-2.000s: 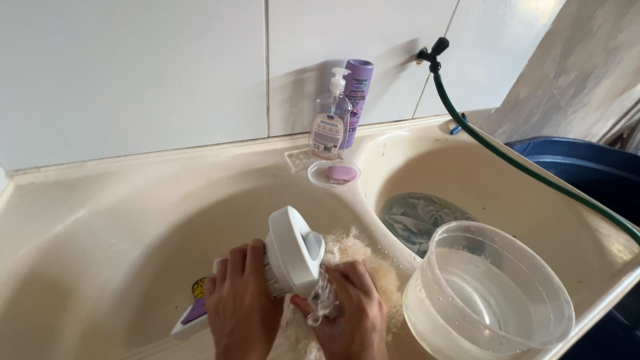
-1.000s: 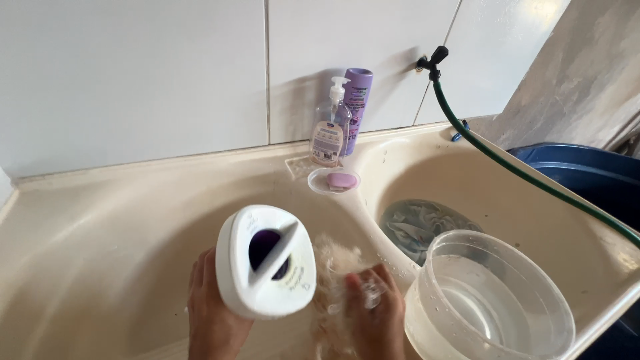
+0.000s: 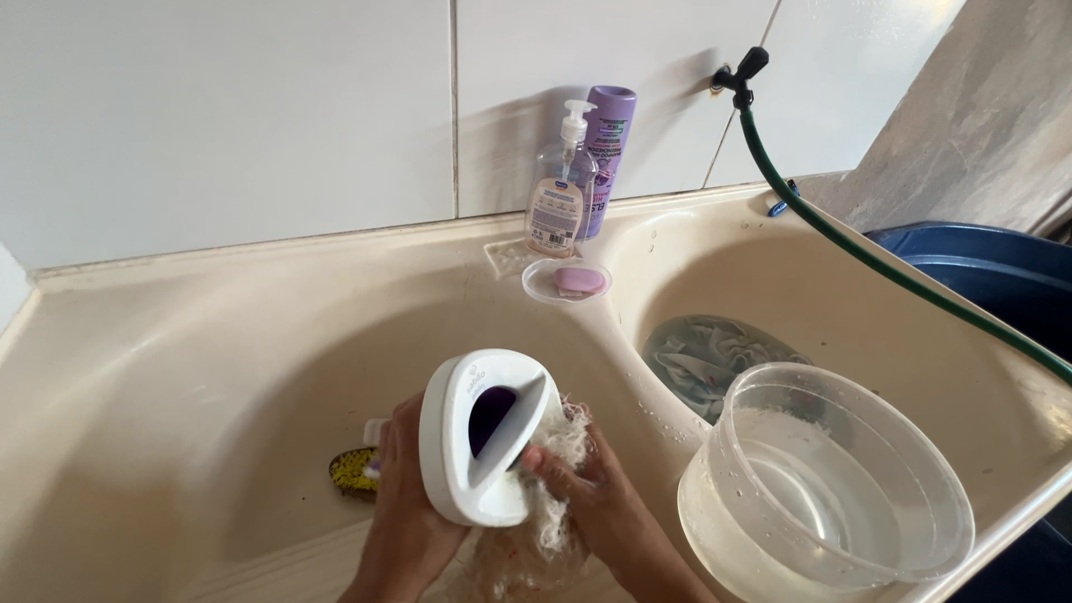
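My left hand (image 3: 410, 494) grips a white plastic piece (image 3: 490, 435) with a crossbar and a dark purple opening, over the left basin. Wet, stringy off-white fibres (image 3: 557, 452), which look like a mop head, hang beside and below it. My right hand (image 3: 595, 486) holds these fibres, its thumb against the piece's right edge. Behind my left hand a brush with yellow bristles (image 3: 354, 471) lies in the basin, partly hidden.
A clear bowl of water (image 3: 825, 486) stands at the right; cloth (image 3: 712, 352) soaks in the right basin. A pump bottle (image 3: 559, 201), a purple bottle (image 3: 611, 151) and pink soap (image 3: 579, 280) stand on the ledge. A green hose (image 3: 871, 251) hangs from the tap (image 3: 741, 74).
The white piece has turned in my left hand, so its opening now faces up. The yellow-bristled brush, hidden one second ago, shows again. The bowl and bottles stay put.
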